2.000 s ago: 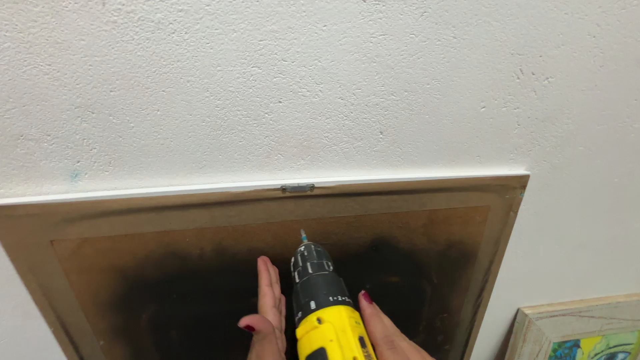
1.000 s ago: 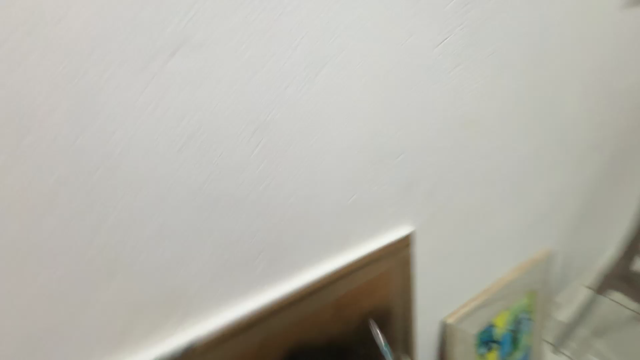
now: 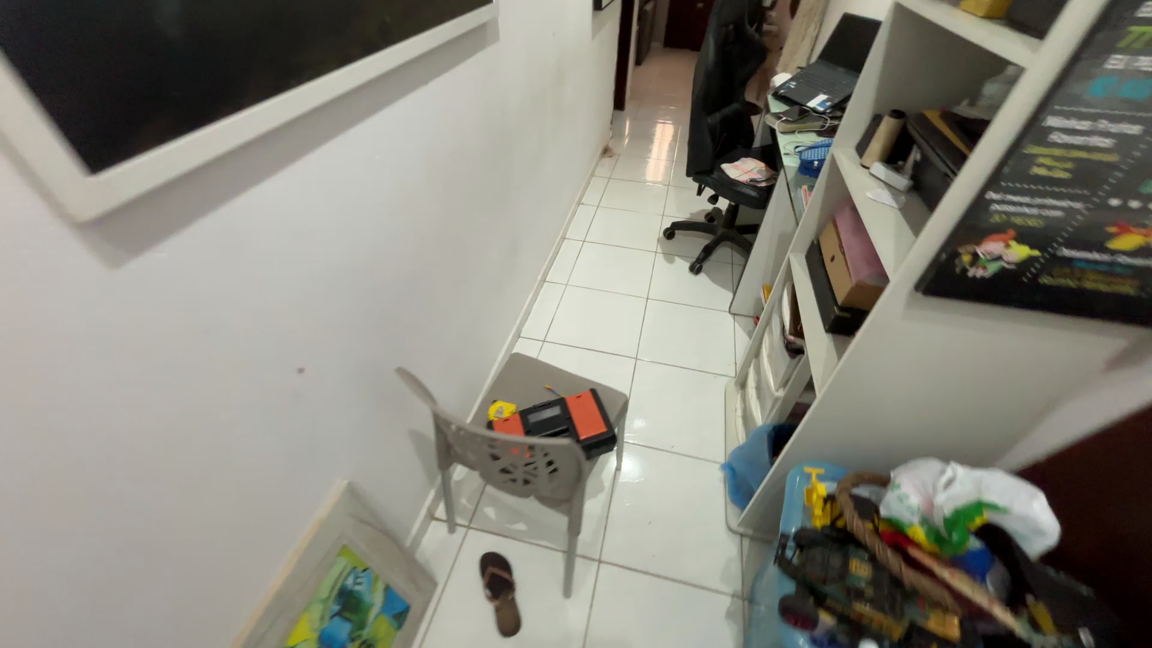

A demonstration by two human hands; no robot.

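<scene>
Neither of my hands shows in the head view, and the yellow and black drill is out of view too. A grey plastic chair (image 3: 531, 468) with a patterned back stands by the white wall. On its seat lie an orange and black toolbox (image 3: 558, 421) and a yellow tape measure (image 3: 501, 410), with a thin yellow-tipped tool (image 3: 553, 391) behind the box. At the lower left a framed colourful picture (image 3: 346, 598) leans on the wall. A dark panel in a white frame (image 3: 297, 112) hangs at the upper left.
A flip-flop (image 3: 499, 592) lies on the tiled floor (image 3: 679, 486) before the chair. To the right stand a white shelf unit (image 3: 864, 387) and a blue bin of toys (image 3: 796, 490) with a plastic bag on top. Farther back are a black office chair (image 3: 720, 117) and a desk with a laptop (image 3: 823, 81).
The view has swung far right, from the brown-backed frame to the chair and floor. Two seconds ago both hands were at the drill before that frame; now hands and drill are out of view.
</scene>
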